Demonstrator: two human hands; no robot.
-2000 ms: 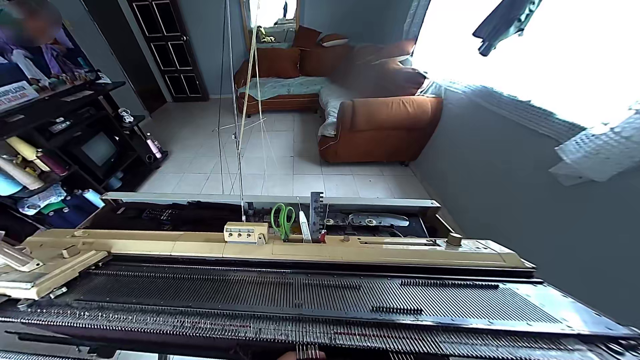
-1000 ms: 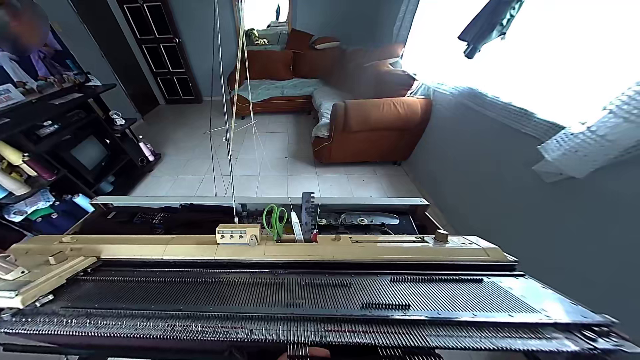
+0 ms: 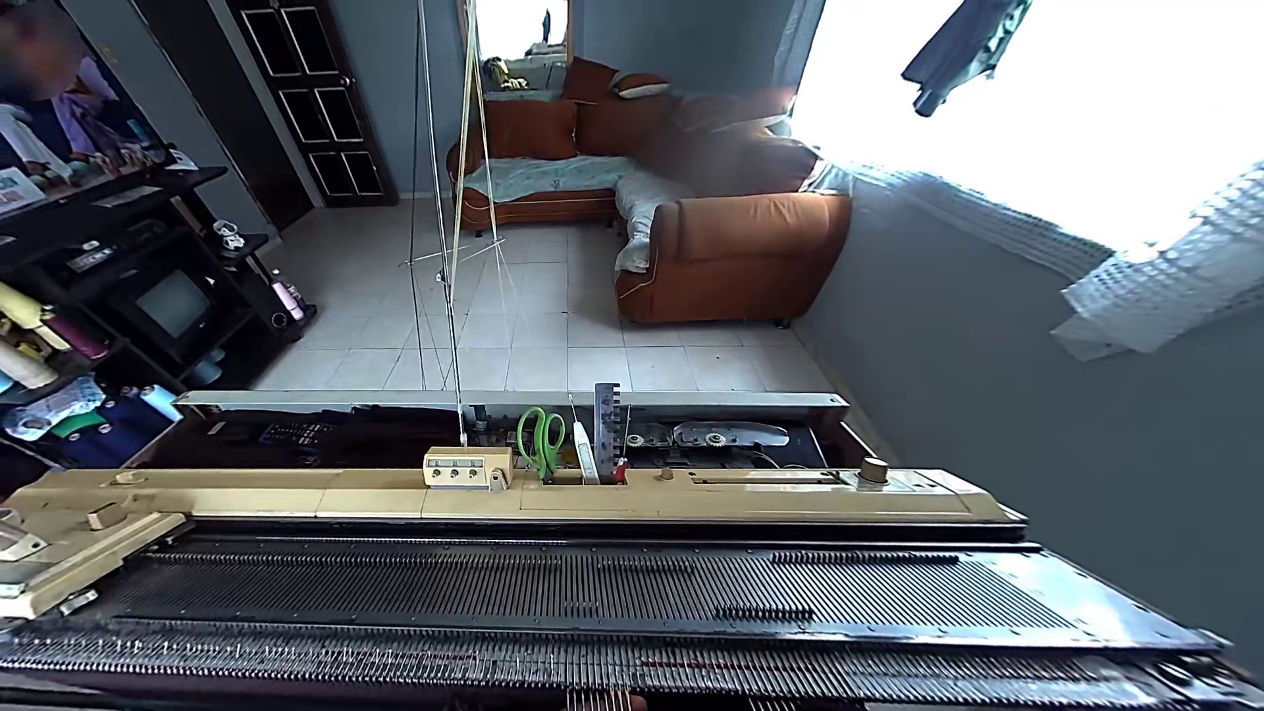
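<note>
A knitting machine's metal needle bed (image 3: 632, 592) spans the lower view. Some needles stand out in dark groups. Along the front edge runs a row of needle hooks (image 3: 395, 664). At the bottom edge, a fingertip (image 3: 638, 703) shows beside a short row of metal prongs (image 3: 596, 701); which hand it belongs to, and whether it grips them, cannot be told. The rest of both hands is hidden or out of view. A beige carriage (image 3: 94, 563) sits at the bed's left end. Green-handled scissors (image 3: 541, 441) and a toothed dark plate (image 3: 606, 434) stand in the rear tray.
A row counter (image 3: 467, 468) sits on the beige rear rail (image 3: 326, 494). Yarn strands (image 3: 454, 296) run down from above. Beyond are an orange sofa (image 3: 736, 257), a black shelf unit (image 3: 212, 336) with yarn cones, and a curtained window at right.
</note>
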